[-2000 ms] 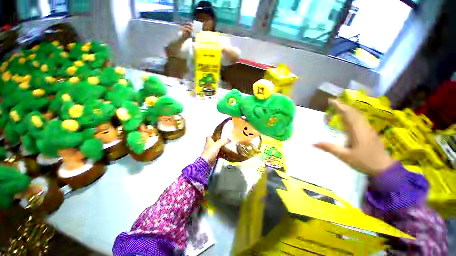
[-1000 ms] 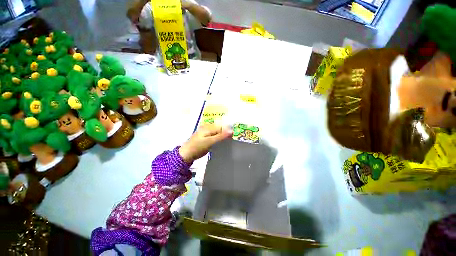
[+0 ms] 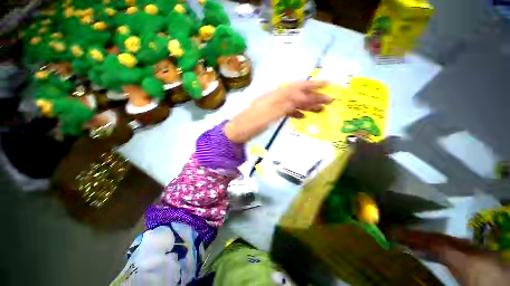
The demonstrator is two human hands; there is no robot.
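Note:
An open gift box (image 3: 358,246) lies tilted at the near edge, blurred, its dark side towards me. Green and yellow parts of a plush plant toy (image 3: 367,209) show inside it. My left hand (image 3: 305,101) is over flat yellow printed blanks (image 3: 363,103) beyond the box, fingers somewhat apart and nothing seen in them; contact with the blanks is unclear. My right hand (image 3: 458,260) is blurred and partly cut off at the lower right, beside the box and toy; its fingers are hidden, so its grip is unclear.
Many plush toys (image 3: 140,61) stand massed at left on the white table (image 3: 173,139). A brown carton of gold pieces (image 3: 100,176) is at lower left. White cards (image 3: 299,159) lie near the dark table seam. Upright yellow boxes (image 3: 400,28) stand at the back.
The view has swung down and left. The plush toy, earlier raised at right, is now partly inside the box. My left hand has left the small printed card and reached over the yellow blanks.

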